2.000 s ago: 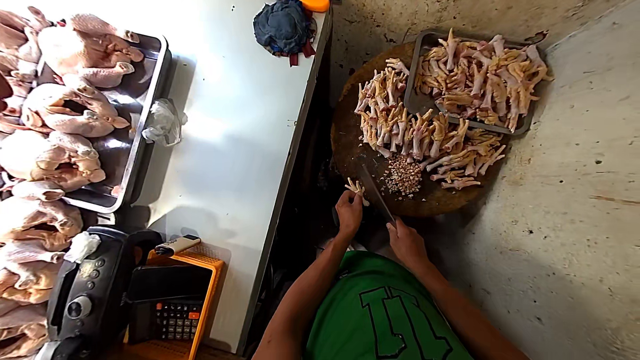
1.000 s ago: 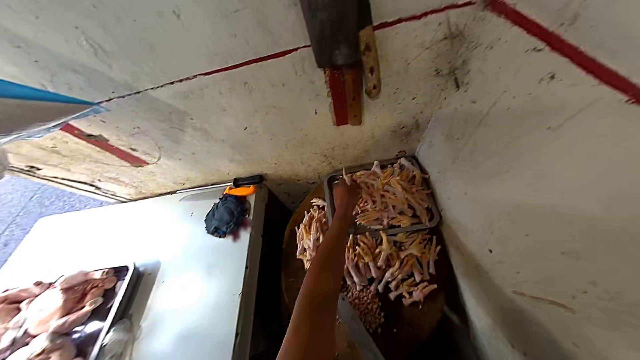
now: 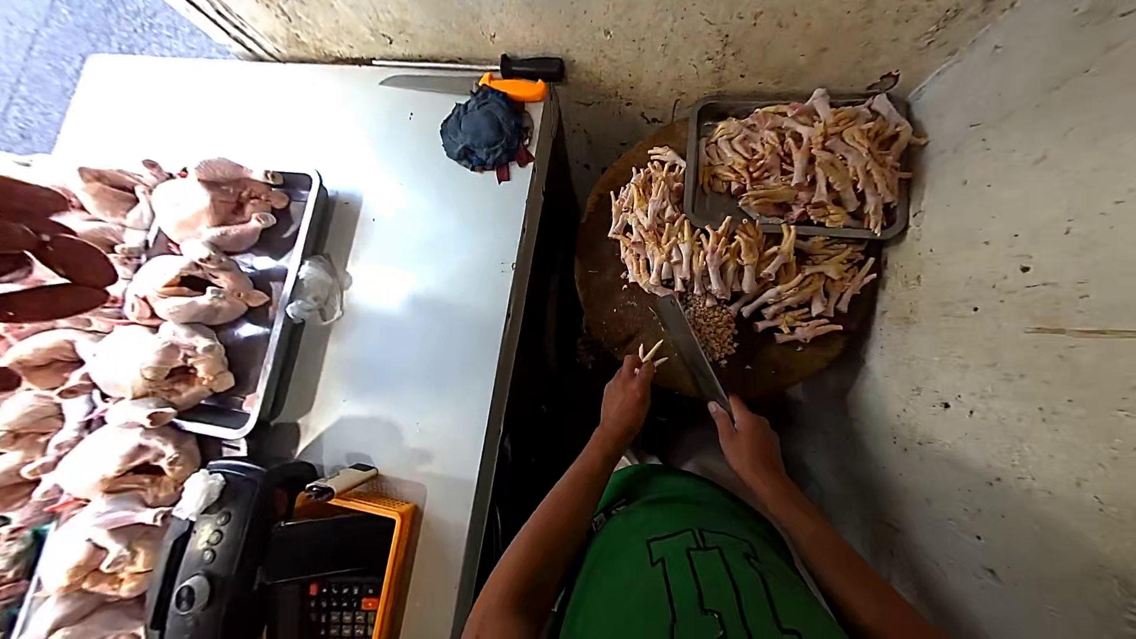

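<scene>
My left hand is closed around a chicken foot, whose pale toes stick out past the fingers. In my right hand is the handle of a knife with a broad blade, which points up and left over a round wooden chopping block. Beside the blade lies a heap of small cut bits. Chicken feet are piled on the block behind it, and a metal tray at the block's back right holds more chicken feet.
Left of the block stands a white table with whole plucked chickens, a metal tray, a dark cloth, an orange-handled knife, a sharpening steel, a black device and a calculator. Walls bound the block behind and right.
One second ago a hand reached into the tray of feet; now my left hand is back near the block's front edge, holding a foot. The view has swung down from the wall.
</scene>
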